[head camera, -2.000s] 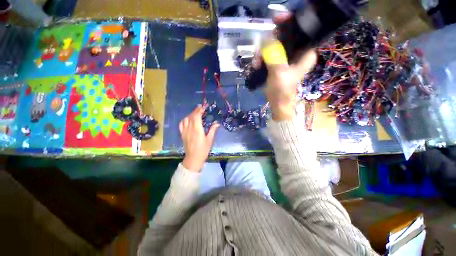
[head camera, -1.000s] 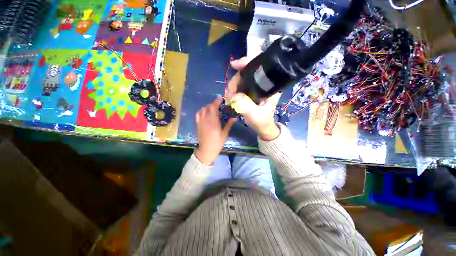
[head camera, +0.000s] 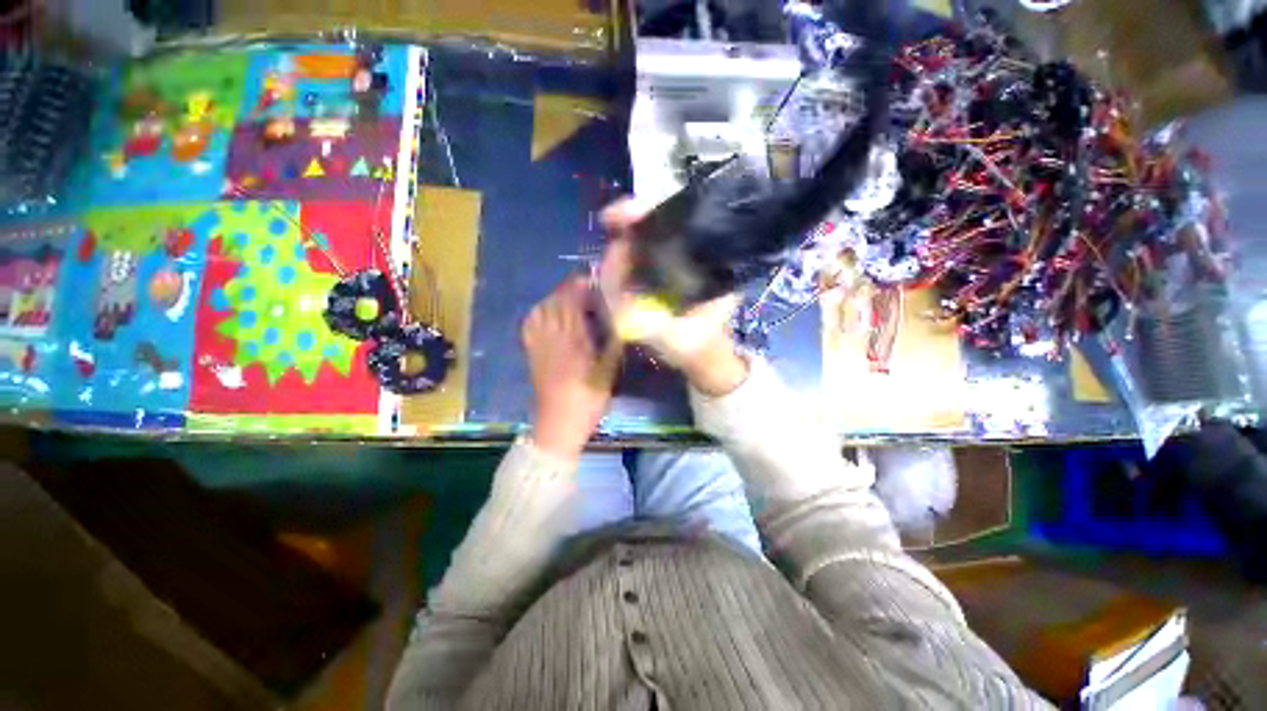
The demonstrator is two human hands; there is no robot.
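Observation:
My right hand (head camera: 681, 333) is closed round the black electric screwdriver (head camera: 709, 243), blurred, with a yellow band (head camera: 642, 322) at the grip. The tool leans over the bench in front of me and hides most of the work under it. My left hand (head camera: 563, 347) is low on the bench just left of it, its fingertips at a dark, blurred ring unit (head camera: 600, 322). Whether the fingers grip it cannot be made out. Two more black ring units lie at the mat's right edge, an upper one (head camera: 361, 303) and a lower one (head camera: 414, 358).
The white screw feeder (head camera: 695, 104) stands beyond the screwdriver. A large red-and-black pile of wired rings (head camera: 1042, 195) is on the right, with clear plastic parts (head camera: 827, 125) beside the feeder. The cartoon mat (head camera: 278, 236) lies left. A clear ribbed plastic bag (head camera: 1181, 333) is far right.
The right hand with the screwdriver has come down from over the feeder to beside the left hand. Since one second ago both show slightly further left, and the whole view has shifted too.

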